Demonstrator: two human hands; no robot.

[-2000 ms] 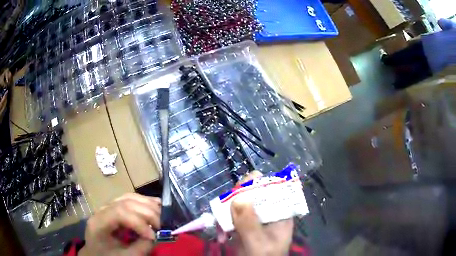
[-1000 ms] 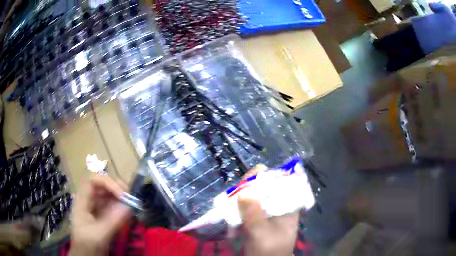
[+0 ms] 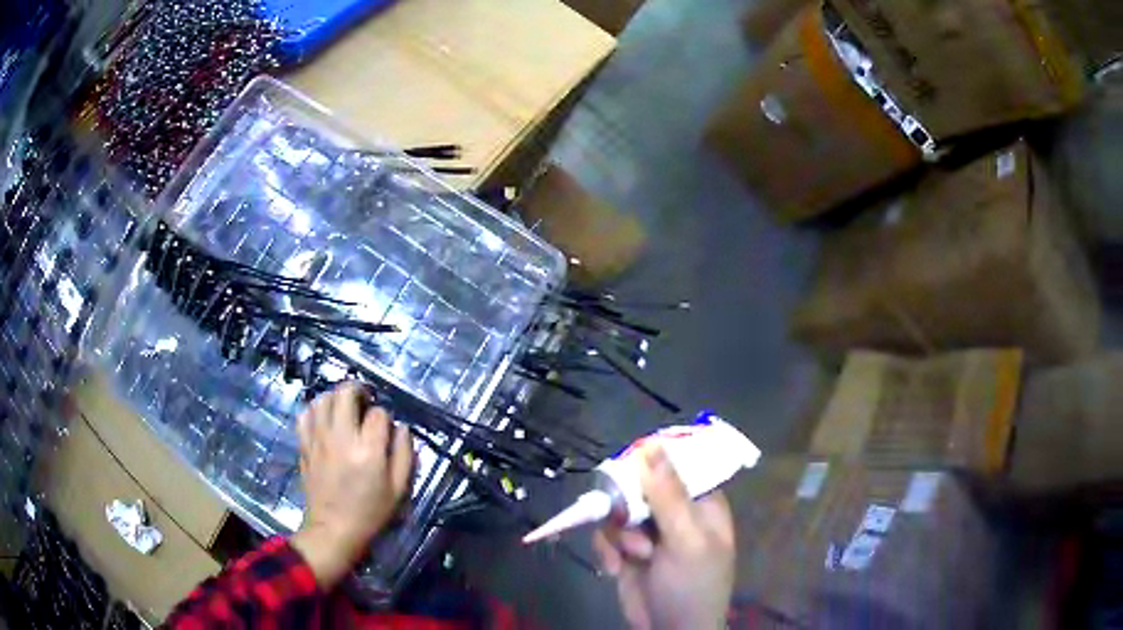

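My right hand (image 3: 680, 548) holds the white glue tube (image 3: 690, 465) with blue and red print at the right of the clear tray. Its pale nozzle (image 3: 569, 517) points down to the left, touching nothing. My left hand (image 3: 351, 474) is over the lower part of the clear tray (image 3: 265, 462), fingers bent down at the row of black strip parts (image 3: 296, 322). Whether its fingertips hold a part is hidden. The strips lie across the tray in a slanting row, and several tails stick out past its right edge.
Crumpled tissue (image 3: 132, 526) lies on cardboard at lower left. Left tray of black parts (image 3: 56, 578) is partly cut off. Red-and-black pile (image 3: 185, 80), blue bin (image 3: 323, 27) and a carton (image 3: 443, 74) are at the top. Large cartons (image 3: 942, 259) stand on the grey floor (image 3: 690, 234) at right.
The view has swung right, showing more floor and cartons. My left hand has left the nozzle area and reached over the tray; the strip it held upright no longer shows there. The tube stays in my right hand.
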